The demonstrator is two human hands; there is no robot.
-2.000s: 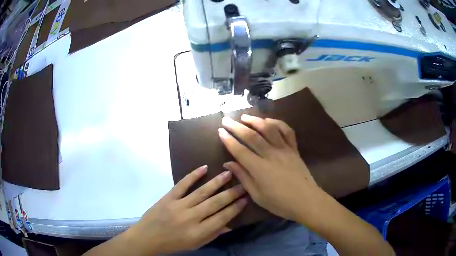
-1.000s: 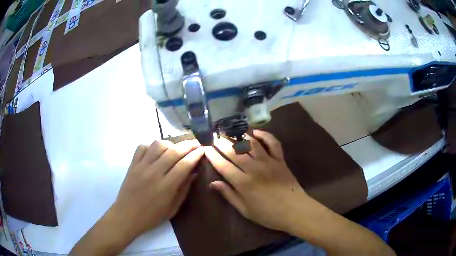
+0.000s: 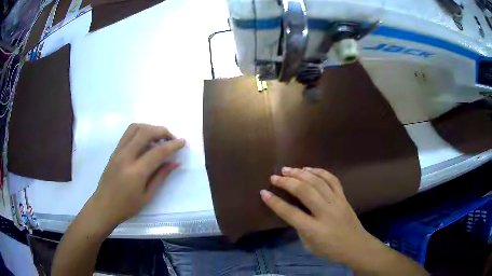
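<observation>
A dark brown fabric panel (image 3: 237,145) lies flat, its far edge under the lit head of the white sewing machine (image 3: 410,51). A seam line runs down it from the small metal presser foot (image 3: 261,83). My right hand (image 3: 318,210) rests on the panel's near part with its fingers spread, not gripping it. My left hand (image 3: 141,167) is left of the panel, over the white table, fingers curled and not touching the panel. I cannot tell whether something small is between its fingers.
A brown cut piece (image 3: 40,116) lies at the left of the white table (image 3: 178,215). More brown cloth (image 3: 118,12) is at the far left. A curved brown piece (image 3: 466,126) lies at the right. A blue crate (image 3: 426,232) stands below the table edge, lower right.
My left hand has left the cloth by the presser foot and moved left and nearer. My right hand has moved back toward the table's front edge. The panel now shows flatter and more open.
</observation>
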